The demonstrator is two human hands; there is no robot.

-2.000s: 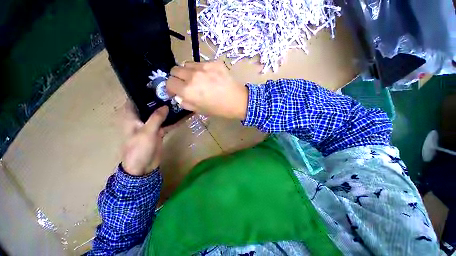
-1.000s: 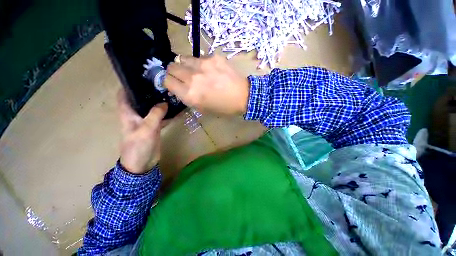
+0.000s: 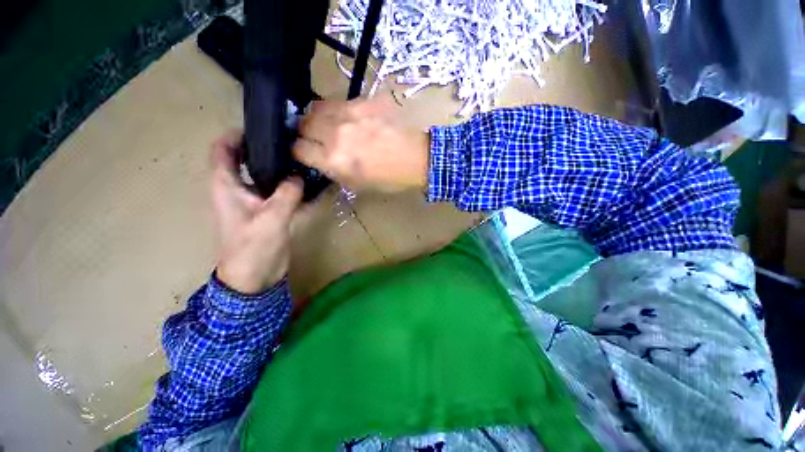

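The black plastic housing [image 3: 267, 97] stands tilted on its side in front of me, running up to the top edge of the picture. My left hand [image 3: 253, 216] grips its near end, with the thumb on the right side and fingers on the left. My right hand [image 3: 357, 144] has its fingertips inside the housing's open right side. A bit of the white or silver round part [image 3: 292, 113] shows beside those fingertips; the rest is hidden. I cannot tell whether the right fingers grip it.
A loose heap of white narrow strips [image 3: 468, 44] lies beyond my right hand. The tan cardboard [image 3: 115, 238] spreads to the left. A dark green conveyor belt [image 3: 88, 53] is at upper left. Clear plastic film [image 3: 724, 53] is at upper right. A green-teal bin [image 3: 552, 256] is by my lap.
The housing has turned in my left hand, so its side wall now faces up and its inside is mostly hidden. My right hand has stayed at the opening.
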